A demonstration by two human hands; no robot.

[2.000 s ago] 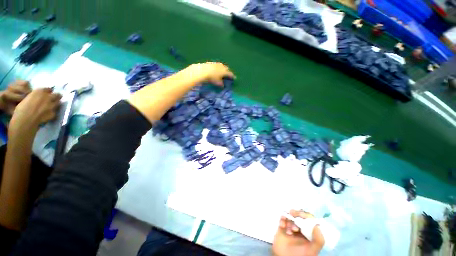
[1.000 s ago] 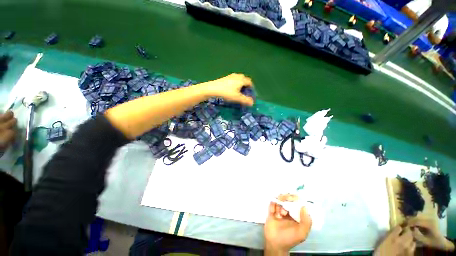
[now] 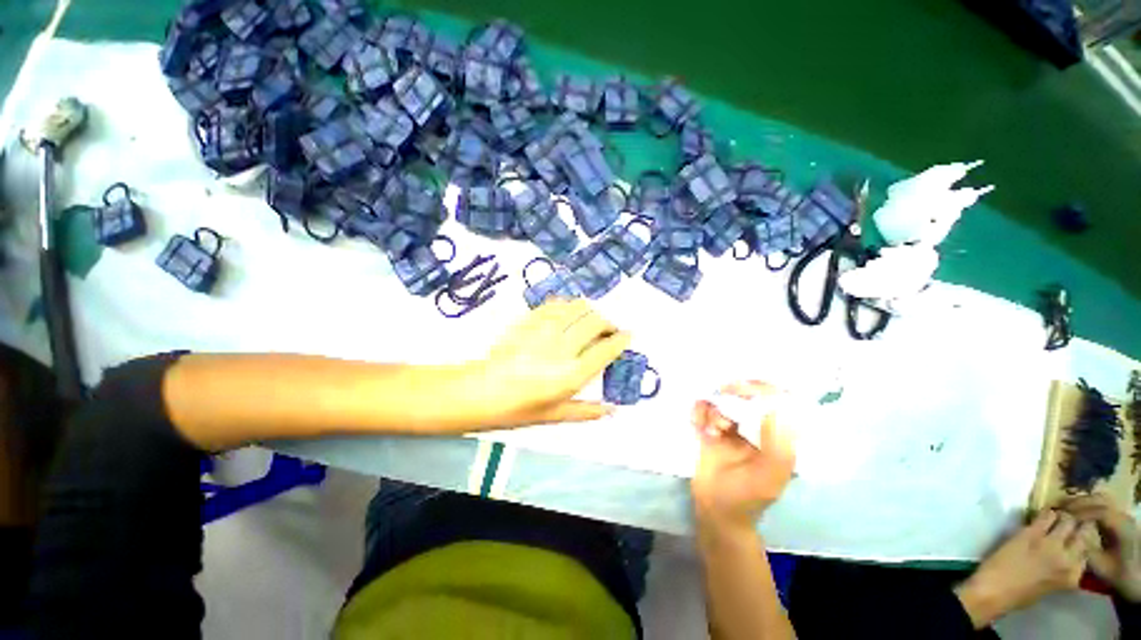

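Note:
A navy-grey plaid miniature bag (image 3: 626, 378) lies on the white work sheet (image 3: 501, 406), its black loop towards the right. My left hand (image 3: 544, 365) is at its left side, with fingertips above and thumb below gripping its edges. My right hand (image 3: 745, 463) is just right of the bag, closed round a white glue bottle (image 3: 751, 406). The bottle is washed out against the sheet, and its tip is hard to make out. A big heap of similar bags (image 3: 375, 119) lies beyond my hands.
Black-handled scissors (image 3: 816, 285) and crumpled white tissue (image 3: 926, 206) lie right of the heap. Loose black straps (image 3: 471, 288) lie at its near edge. A hammer (image 3: 50, 238) and two single bags lie left. Another person's hands (image 3: 1045, 556) are at lower right. The green belt (image 3: 801, 75) runs behind.
My left hand has come back from the far edge of the heap to the work sheet with a bag. My right hand still holds the bottle. The view has shifted downward.

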